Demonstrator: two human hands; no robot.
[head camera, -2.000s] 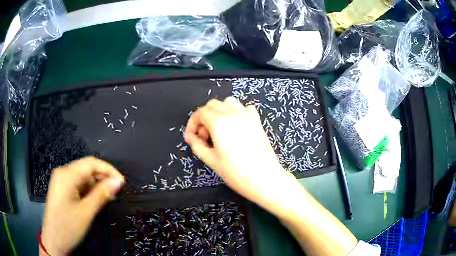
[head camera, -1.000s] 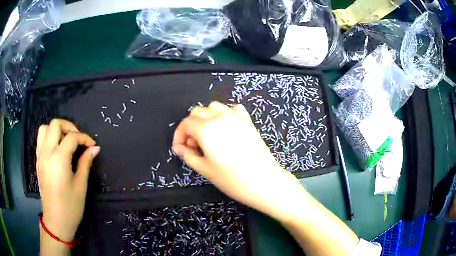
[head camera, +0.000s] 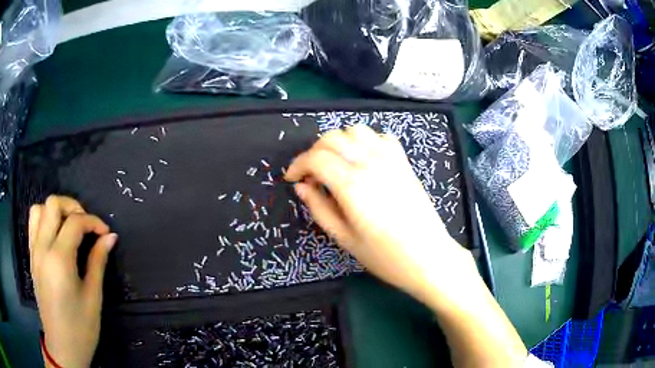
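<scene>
A long black tray (head camera: 194, 215) holds many small silvery pins (head camera: 316, 262) at its middle and right, with a few loose ones at left. Tiny black parts (head camera: 54, 162) lie at its left end, partly under my left hand. My left hand (head camera: 68, 266) is over the left end, thumb and fingertips almost together; whether a small part is between them is too small to tell. My right hand (head camera: 366, 201) is over the pins right of the middle, fingers bent and fingertips close; its hold is unclear. A lower tray (head camera: 251, 341) holds mixed dark and silvery bits.
Behind the tray lie a small clear bag (head camera: 230, 54) and a large bag of black parts (head camera: 359, 43). A bag of pins (head camera: 510, 180) and a black side tray (head camera: 596, 230) are at right. A dark pen-shaped tool (head camera: 483, 230) lies beside the tray, near a blue basket (head camera: 574, 341).
My left hand has moved left and up over the black parts, then slightly down. My right hand has moved right, showing more pins at the middle. The view has shifted slightly.
</scene>
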